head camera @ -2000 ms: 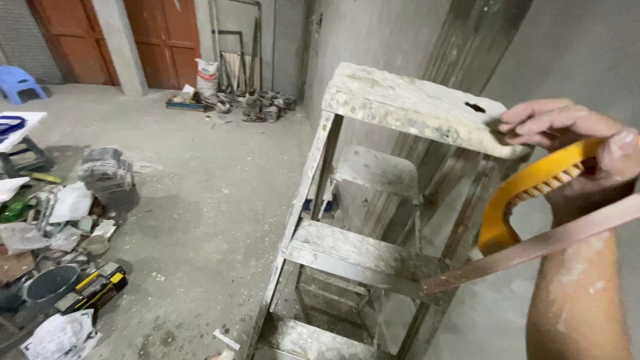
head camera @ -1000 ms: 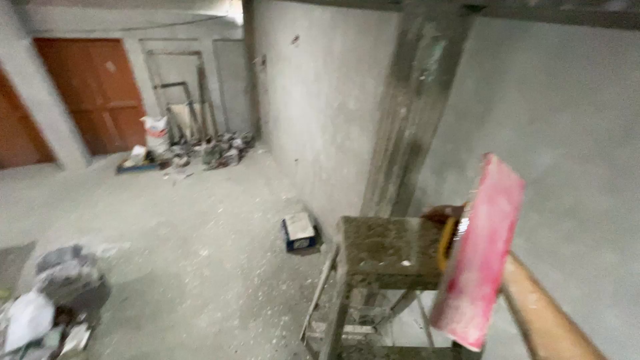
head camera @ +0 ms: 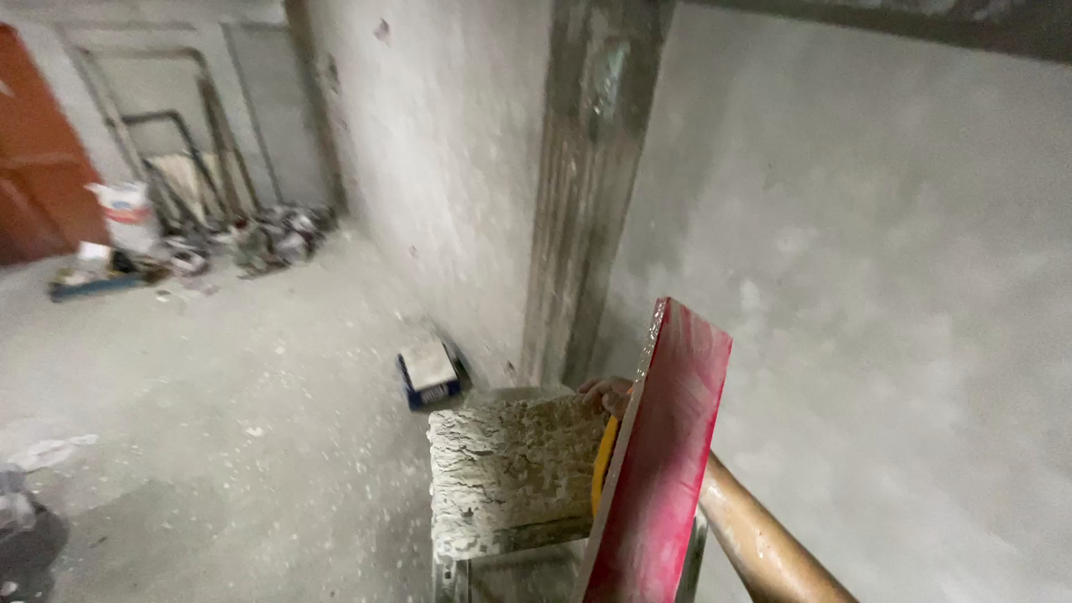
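Observation:
My right hand (head camera: pixel 609 395) is mostly hidden behind a long flat sanding or floating tool (head camera: pixel 670 452) with a reddish-pink face and a yellow handle (head camera: pixel 601 469). Its visible fingers lie at the right edge of the stepladder's top (head camera: pixel 511 469), which is crusted with dried plaster. From the lower right my forearm comes up behind the tool. Whether the hidden fingers close round the handle cannot be seen now. My left hand is out of view.
Beyond the ladder, a blue box with a pale top (head camera: pixel 429 368) sits on the floor near the wall. A ribbed dark column (head camera: pixel 586 193) stands at the wall corner. Farther left are a white sack (head camera: pixel 126 219), leaning frames (head camera: pixel 201 142) and rubble (head camera: pixel 289 234).
The tool has turned from a low slant, with its yellow handle in plain sight, to a steep one with its pink face showing. The view has swung right, towards the wall corner.

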